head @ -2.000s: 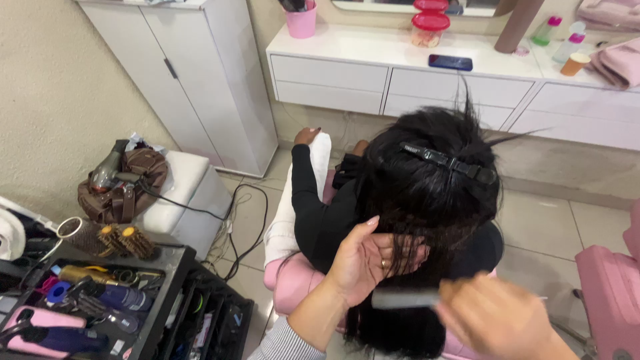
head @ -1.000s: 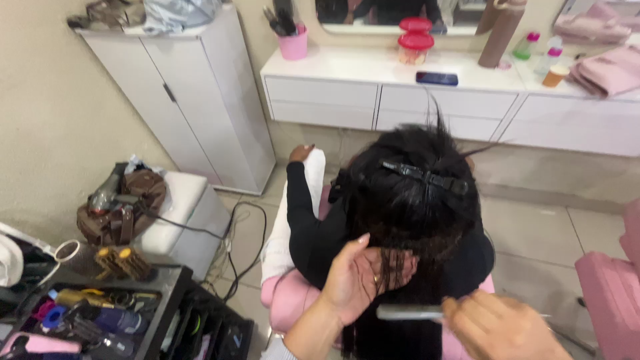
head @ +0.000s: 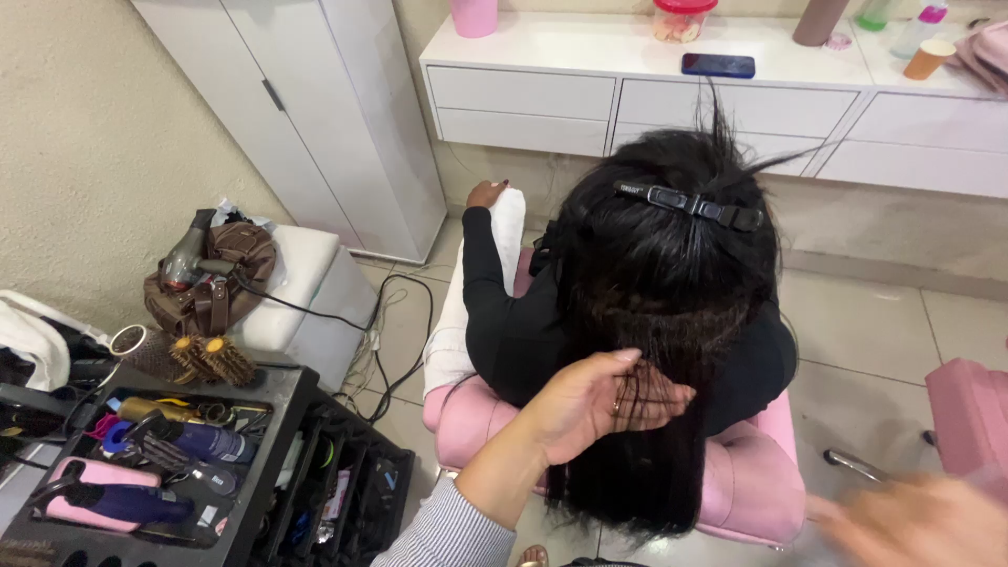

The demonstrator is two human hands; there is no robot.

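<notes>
A person in a black top sits with their back to me on a pink chair (head: 756,488). Their long dark hair (head: 669,276) has its upper part held by a black hair clip (head: 689,206). Palm up, my left hand (head: 610,402) is under some thin strands at the back of the head, which lie across its fingers. My right hand (head: 913,520) is at the lower right, away from the hair and blurred by motion; whether it holds anything cannot be made out.
A black trolley (head: 303,378) with brushes and bottles stands at the left. Behind it, a hair dryer (head: 189,256) and a brown bag (head: 244,244) rest on a white seat (head: 291,291). A phone (head: 718,65) lies on the white counter (head: 551,47). A black cable (head: 429,315) crosses the floor.
My right hand, beside the hair with a pale flat tool in the earlier frames, has moved away to the right. My left hand stays under the strands. The view has come closer.
</notes>
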